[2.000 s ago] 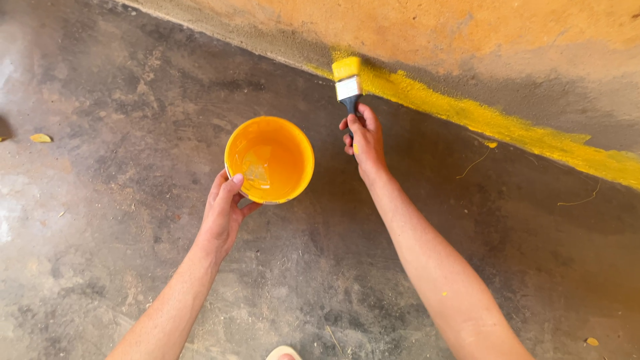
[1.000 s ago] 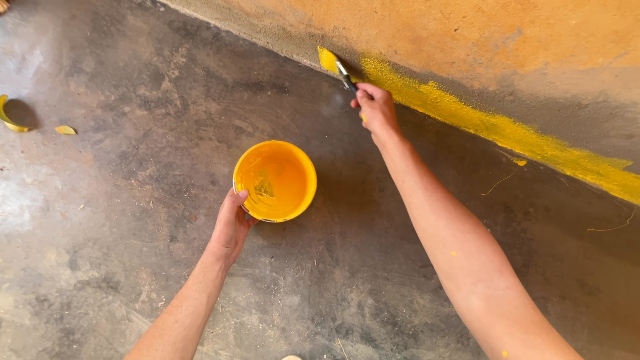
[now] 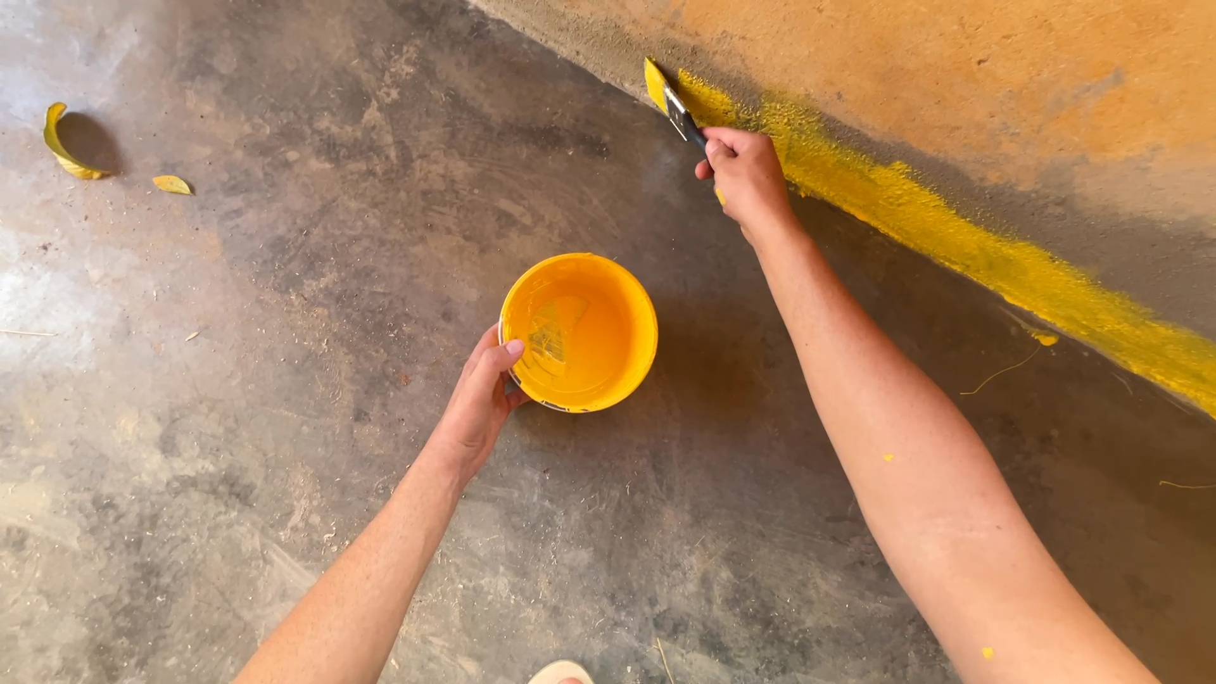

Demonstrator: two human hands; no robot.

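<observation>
My left hand [image 3: 486, 380] grips a plastic bucket of yellow paint [image 3: 613, 328] by its left side, thumb at the rim. In my right hand [image 3: 746, 176] is the dark handle of a flat paintbrush [image 3: 676, 112]. Its yellow-coated bristles point up and left, at the foot of the wall, just left of where the yellow paint strip [image 3: 912, 218] starts. That strip runs down to the right along the bottom of the wall. Whether the bristles touch the wall I cannot tell.
An orange wall [image 3: 950, 76] with a bare grey lower band rises at the upper right. On the concrete floor [image 3: 285, 285] lie a curled leaf [image 3: 65, 147], a small yellow leaf [image 3: 172, 184] and a yellow paint blob [image 3: 1045, 338]. A shoe tip [image 3: 560, 674] shows at the bottom edge.
The brush was on the yellow strip two seconds ago, its wide face showing; now it is seen nearly edge-on, left of the strip. The left hand still holds the bucket. The view has shifted somewhat.
</observation>
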